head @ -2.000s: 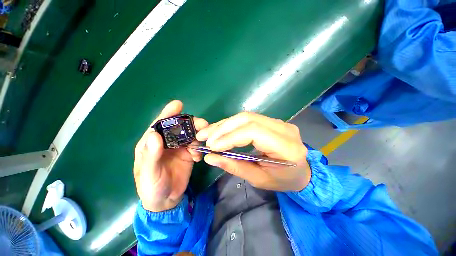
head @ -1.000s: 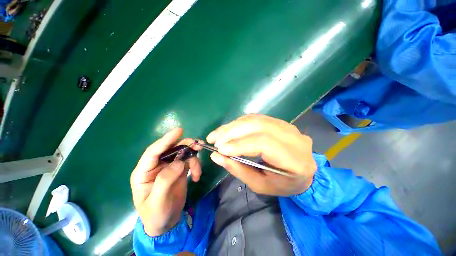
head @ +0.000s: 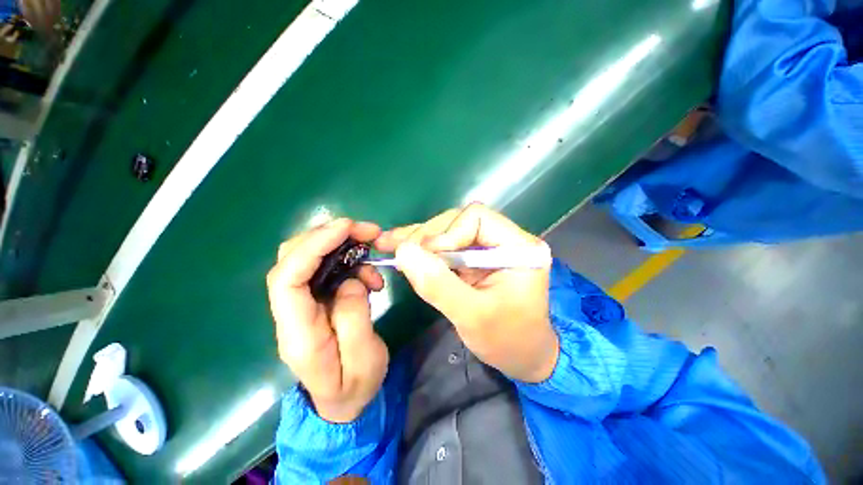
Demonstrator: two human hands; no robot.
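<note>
A small black electronic unit (head: 339, 269) is held tilted in the fingers of my left hand (head: 326, 327), above the green bench top. A shiny detail shows on its right side. My right hand (head: 492, 308) holds silver-grey tweezers (head: 487, 258) like a pen, lying nearly level. Their pointed tip reaches the right side of the unit. Whether the tip touches it is too small to tell.
A white rail (head: 203, 152) divides the green bench top (head: 426, 123) from the belt, where another black unit (head: 142, 167) lies. A fan (head: 33, 440) with a white base (head: 139, 417) and white cloth (head: 107, 368) is at lower left. A person's blue sleeve (head: 800, 90) is at upper right.
My left hand has turned the unit from face-up to tilted and moved slightly right. The tweezers have swung to nearly level, broad side showing. The unit on the belt has shifted slightly.
</note>
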